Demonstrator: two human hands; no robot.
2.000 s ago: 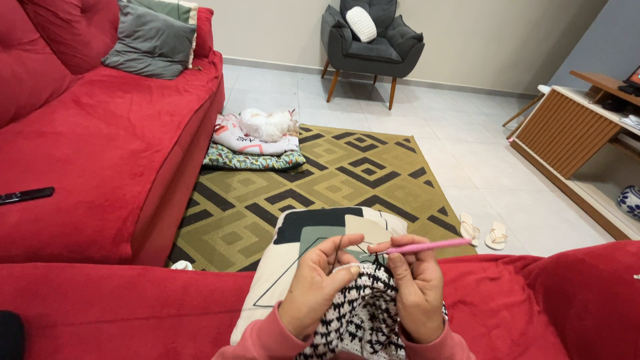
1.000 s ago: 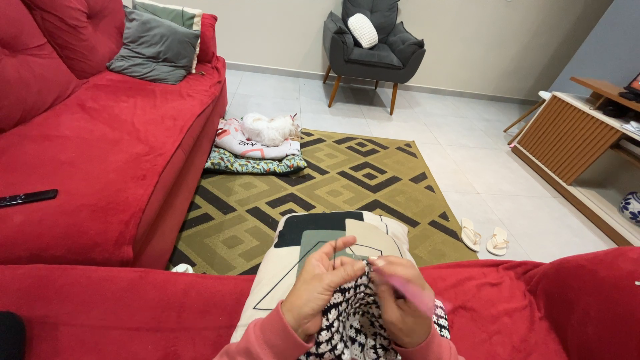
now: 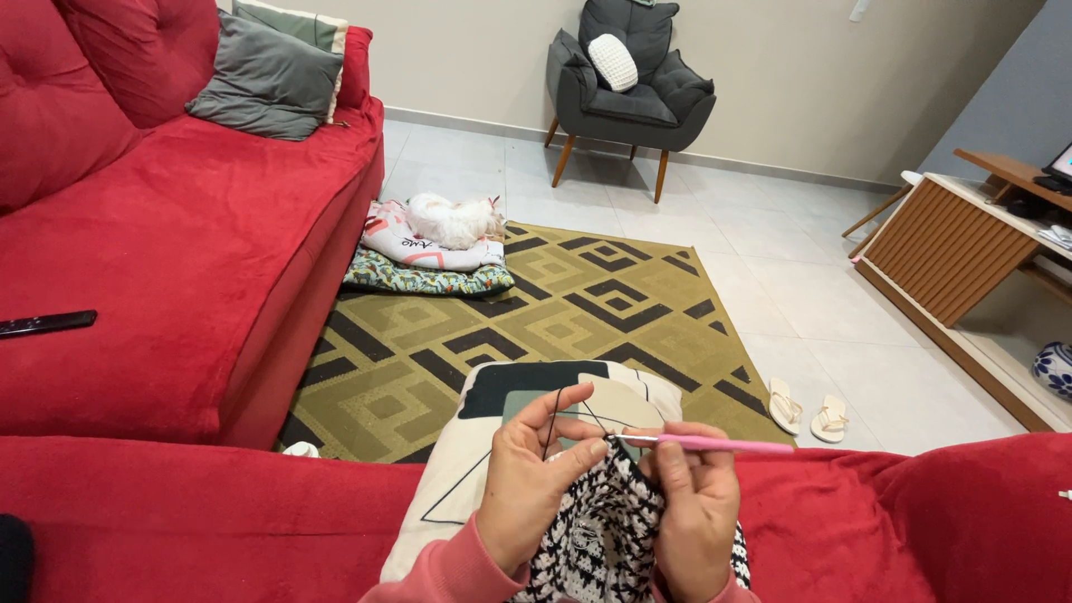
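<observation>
My right hand [image 3: 697, 502] grips a crochet hook with a pink handle [image 3: 724, 444]; its metal shaft points left, with the tip at the top edge of a black-and-white crocheted piece [image 3: 595, 523]. My left hand [image 3: 536, 469] pinches that edge between thumb and fingers. Black yarn [image 3: 552, 423] loops over my raised left index finger and runs down to the hook tip. The crocheted piece hangs below both hands, in front of a patterned cushion [image 3: 444, 469] in cream, green and black. Its lower part runs out of view.
A red sofa [image 3: 209, 511] surrounds the cushion, with a remote control [image 3: 48, 323] at the far left. Beyond lie a patterned rug [image 3: 536, 335], a white furry animal [image 3: 452, 219] on stacked pet beds [image 3: 427, 272], flip-flops [image 3: 785, 405], a dark armchair [image 3: 632, 109] and a wooden cabinet [image 3: 946, 251].
The pink hook has swung from pointing toward me to lying nearly level, its shaft visible again. A loop of black yarn now shows plainly over my left index finger.
</observation>
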